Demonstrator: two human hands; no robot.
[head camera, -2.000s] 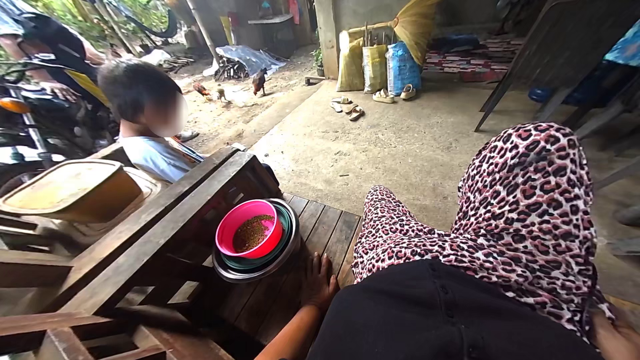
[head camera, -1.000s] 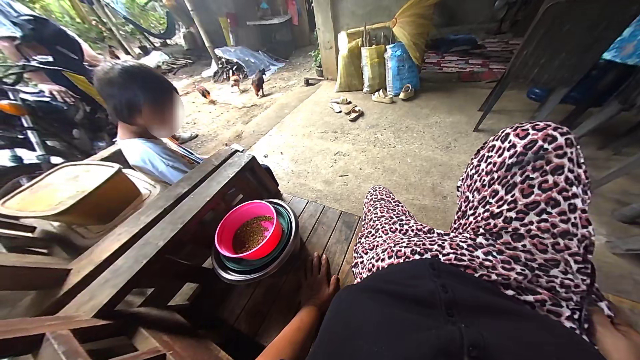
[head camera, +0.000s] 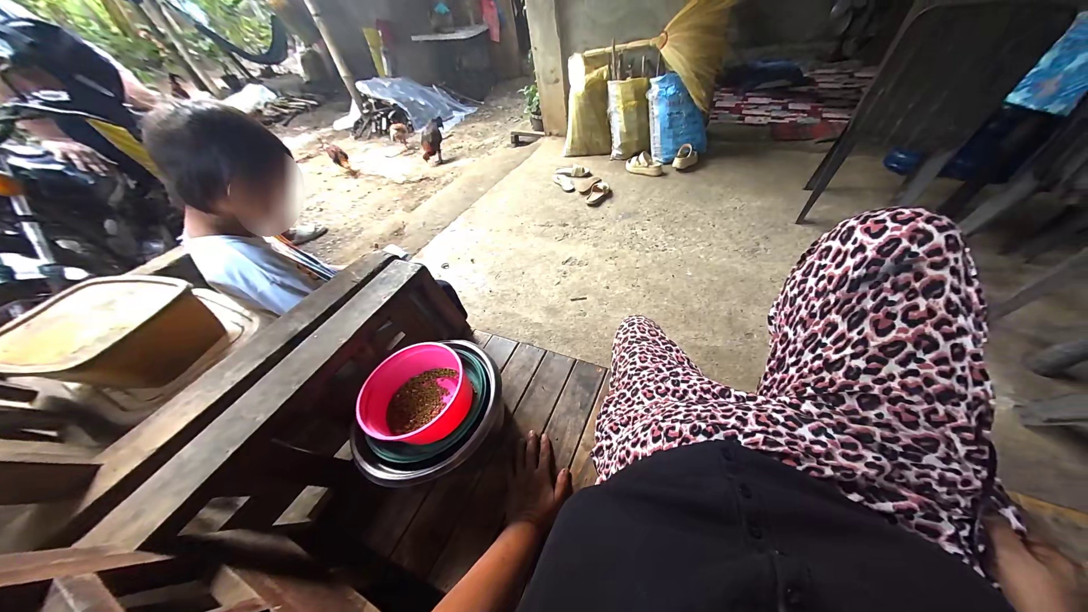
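My left hand (head camera: 535, 484) rests palm down on the slatted wooden bench (head camera: 557, 395), fingers a little apart, holding nothing. Just left of it, a pink plastic bowl (head camera: 371, 406) with brown grains or seeds (head camera: 418, 404) in it sits inside a dark green bowl (head camera: 476, 425), which sits in a metal basin (head camera: 493, 433). At the lower right edge is my right hand (head camera: 1024, 565), beside the leopard-print fabric (head camera: 875, 314) over my legs. Its fingers are partly hidden and cut off by the frame, so its grip is unclear.
A wooden armrest (head camera: 255, 374) borders the bench, with a plastic container (head camera: 102, 331) beyond. A seated person (head camera: 246, 263) is at the left, near a motorcycle (head camera: 76, 212). Sandals (head camera: 582, 183), filled sacks (head camera: 629, 119), a broom (head camera: 693, 42) and chickens (head camera: 432, 140) are ahead; a chair (head camera: 926, 85) stands right.
The chickens in the yard have shifted a little. My hands and the bowls have not plainly moved.
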